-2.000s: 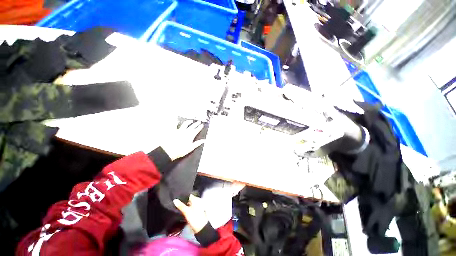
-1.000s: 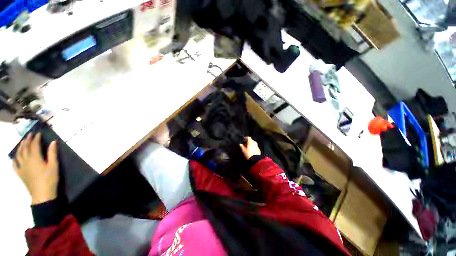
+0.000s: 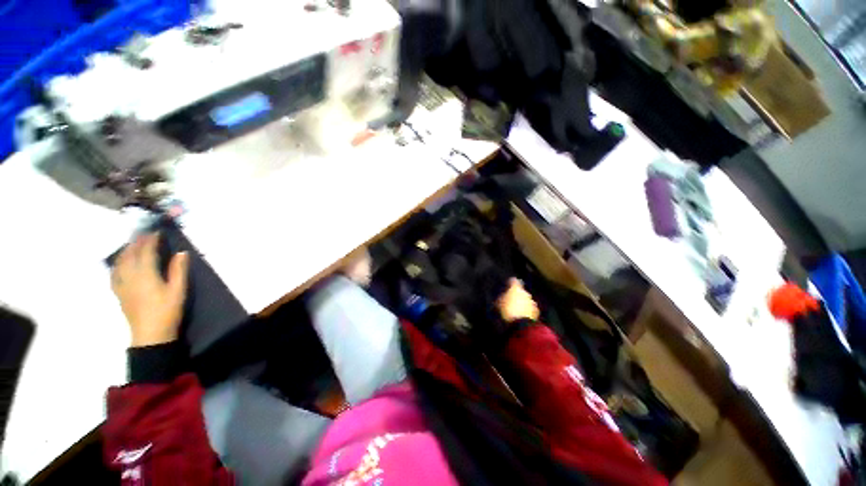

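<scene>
A black fabric strip (image 3: 211,302) lies on the white table, its far end under the needle area (image 3: 147,195) of the white sewing machine (image 3: 356,81), and hangs over the table's front edge. My left hand (image 3: 152,285) lies flat on the strip's left side, fingers spread, just in front of the needle area. My right hand (image 3: 517,302) is below the table edge at a tangled heap of dark pieces (image 3: 451,256). Its fingers look curled and blurred; whether they grip a piece cannot be told.
Black work (image 3: 503,57) drapes right of the machine. Thread ends (image 3: 456,157) lie near the table corner. A side table on the right holds a purple item (image 3: 662,206), a phone-like object (image 3: 724,285) and an orange item (image 3: 793,301). Cardboard (image 3: 674,365) stands below; blue crates (image 3: 85,52) are behind.
The view has swung from the machine's left side toward the right. My right hand has left the strip near the table edge and reached right to the dark heap. My left hand stays on the strip.
</scene>
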